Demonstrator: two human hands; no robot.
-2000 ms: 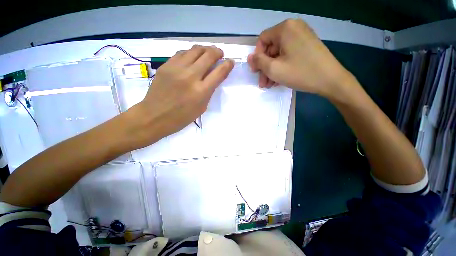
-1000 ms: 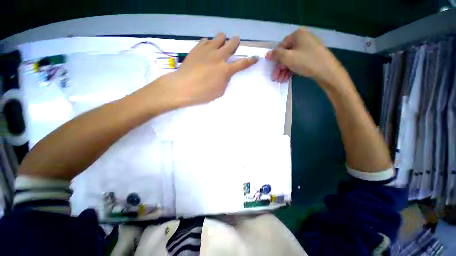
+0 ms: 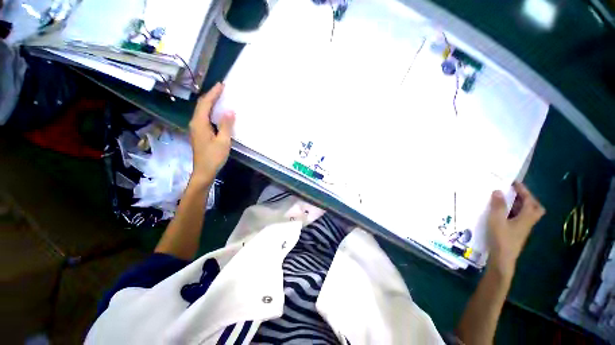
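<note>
A wide sheet of white panels point(image 3: 377, 114) lies in front of me, tilted in the view, with layered edges along its near side. My left hand point(image 3: 212, 135) grips its left edge, thumb on top. My right hand point(image 3: 514, 219) grips its right edge near the front corner, thumb on top. Small green circuit boards point(image 3: 308, 169) with wires and round parts sit near the front edge. Another circuit board point(image 3: 466, 59) with a blue-grey round component point(image 3: 449, 67) is at the back edge. The panels are overexposed, so their seams are hard to see.
A stack of panels point(image 3: 111, 57) stands at the upper left. A white tape roll point(image 3: 231, 27) is beside it. Scissors point(image 3: 575, 224) with gold handles lie at the right, near a bundle of panels point(image 3: 593, 269). A bin of white waste point(image 3: 165, 168) is below the bench edge.
Both hands have moved from the back edge of the panels to their left and right sides and taken hold. The view has turned, showing the left stack, tape roll, waste and scissors.
</note>
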